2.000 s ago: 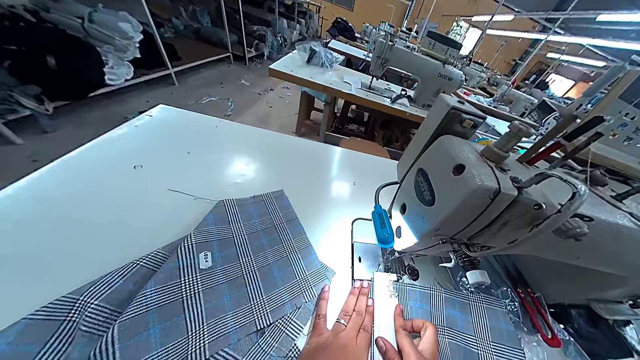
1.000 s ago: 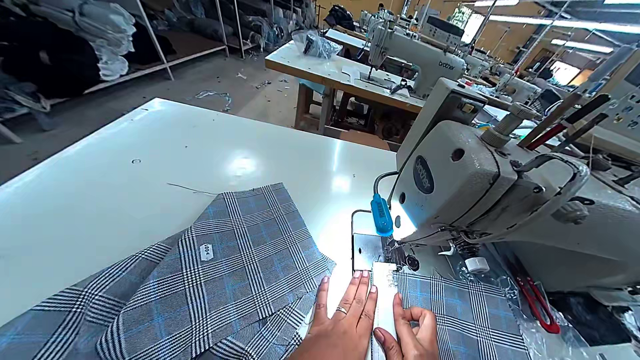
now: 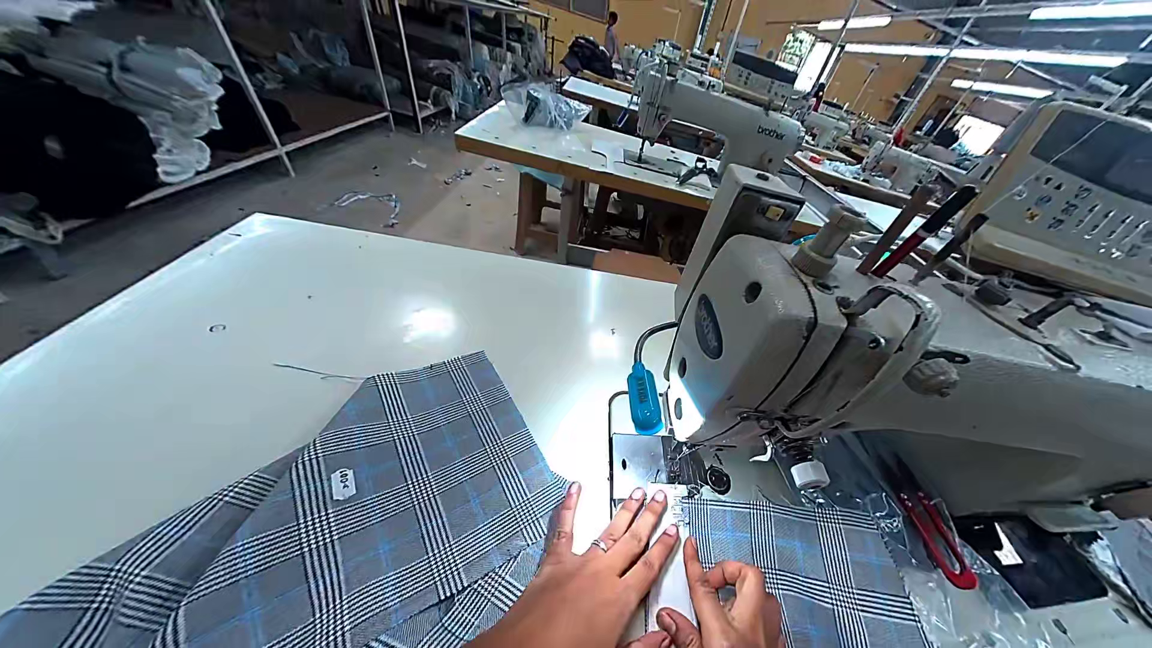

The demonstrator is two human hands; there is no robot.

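Observation:
My left hand (image 3: 598,571), with a ring on one finger, lies spread over a white strip (image 3: 670,589) and the plaid fabric beside it. The strip runs up to the presser foot (image 3: 686,470) of a Brother sewing machine (image 3: 774,333). My right hand (image 3: 729,603) pinches the strip's right side between thumb and fingers. Under the machine arm, grey plaid fabric (image 3: 810,558) lies to the right of the strip. A larger plaid piece (image 3: 423,486) with a small white sticker (image 3: 343,484) spreads over the table at the left. A blue lamp (image 3: 644,399) hangs beside the needle area.
The white table (image 3: 297,297) extends to the left, with a loose thread (image 3: 315,371) on it. Red-handled scissors (image 3: 938,540) and clear plastic lie at the right. Tools stand on the machine head. Another sewing machine (image 3: 720,121) is on a table behind; shelves with wrapped rolls stand at the back left.
The white strip's top end sat higher, at the presser foot, two seconds ago; it now sits slightly lower. Both hands stay on the strip with only small shifts.

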